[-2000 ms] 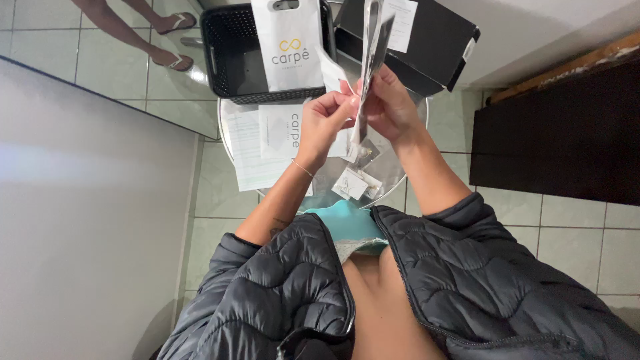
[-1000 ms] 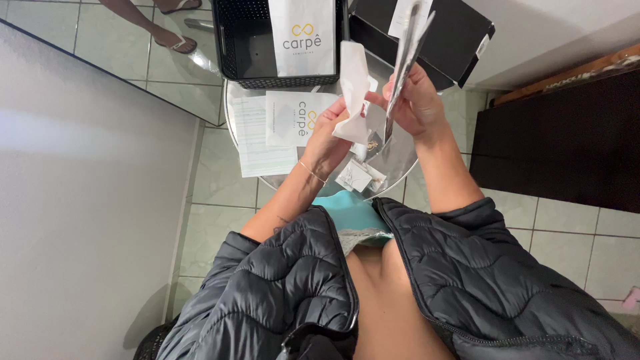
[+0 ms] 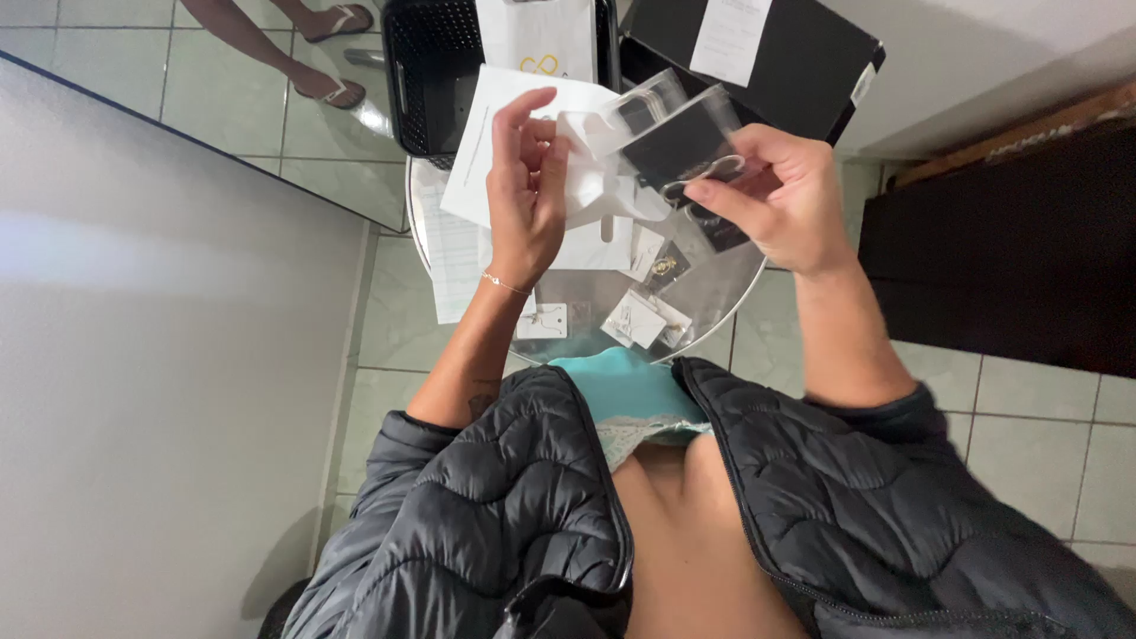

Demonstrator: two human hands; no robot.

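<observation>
My right hand (image 3: pixel 781 200) pinches black jewelry cards in clear plastic sleeves (image 3: pixel 679 146), with silver-coloured hoops on them. Crumpled white tissue-like paper (image 3: pixel 590 177) lies against the fingers of my left hand (image 3: pixel 530 177), and a white printed sheet (image 3: pixel 475 151) is behind that hand; whether the fingers grip either one I cannot tell. Below, on the round glass table (image 3: pixel 577 288), are a small bag with a gold-coloured piece (image 3: pixel 664 266), white jewelry cards (image 3: pixel 635 319) and another white card with a fine chain (image 3: pixel 543 321). A white bag with a handle slot (image 3: pixel 586 244) lies under the paper.
A black perforated plastic basket (image 3: pixel 404 98) stands at the back left, holding a white bag with a yellow logo (image 3: pixel 537 35). Beside it is a black box (image 3: pixel 808 62) with a printed paper (image 3: pixel 729 40). Printed sheets (image 3: pixel 448 266) lie at the table's left edge. A person's sandalled feet (image 3: pixel 333 89) appear upper left.
My hands have moved apart. The sleeved cards, seen edge-on earlier, now show their faces in my right hand. The white paper that was upright at my left hand now lies lower between the hands.
</observation>
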